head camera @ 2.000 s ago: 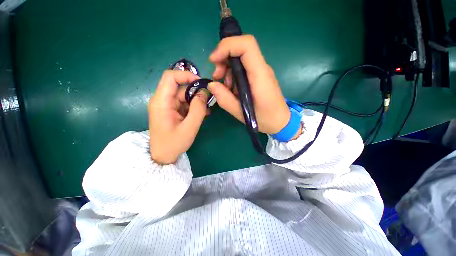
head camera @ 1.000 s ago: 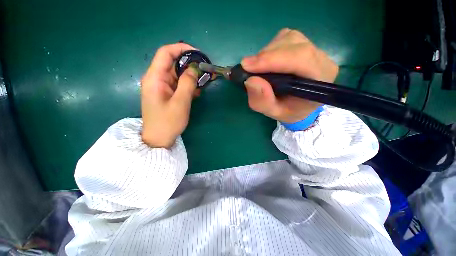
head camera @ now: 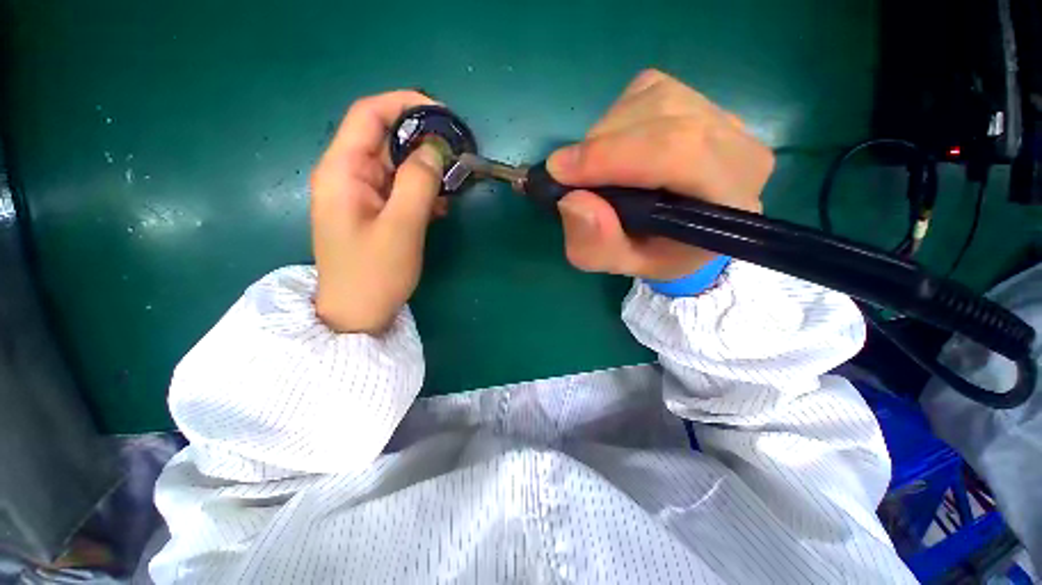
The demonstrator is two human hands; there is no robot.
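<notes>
My left hand (head camera: pixel 371 217) holds a round glossy black unit (head camera: pixel 432 121) between thumb and fingers, above the green mat. The unit has silver-white patches inside its rim, and my thumb covers part of its face. My right hand (head camera: pixel 663 177) grips the soldering iron (head camera: pixel 754 232) by the front of its thick black handle. The iron's metal tip points left and is at the right edge of the unit, beside a silver patch. Whether it touches cannot be told for sure.
The green mat (head camera: pixel 229 297) lies under both hands. At the right are a black soldering station (head camera: pixel 935 103) with a small red light and looping black cable (head camera: pixel 832 189). A dark grey surface (head camera: pixel 46 343) is at the left edge. A blue frame (head camera: pixel 914 451) is at the lower right.
Since two seconds ago the iron has swung from pointing away to pointing left at the unit. In the last second my left hand and the unit have moved slightly left, and the tip sits nearer the rim.
</notes>
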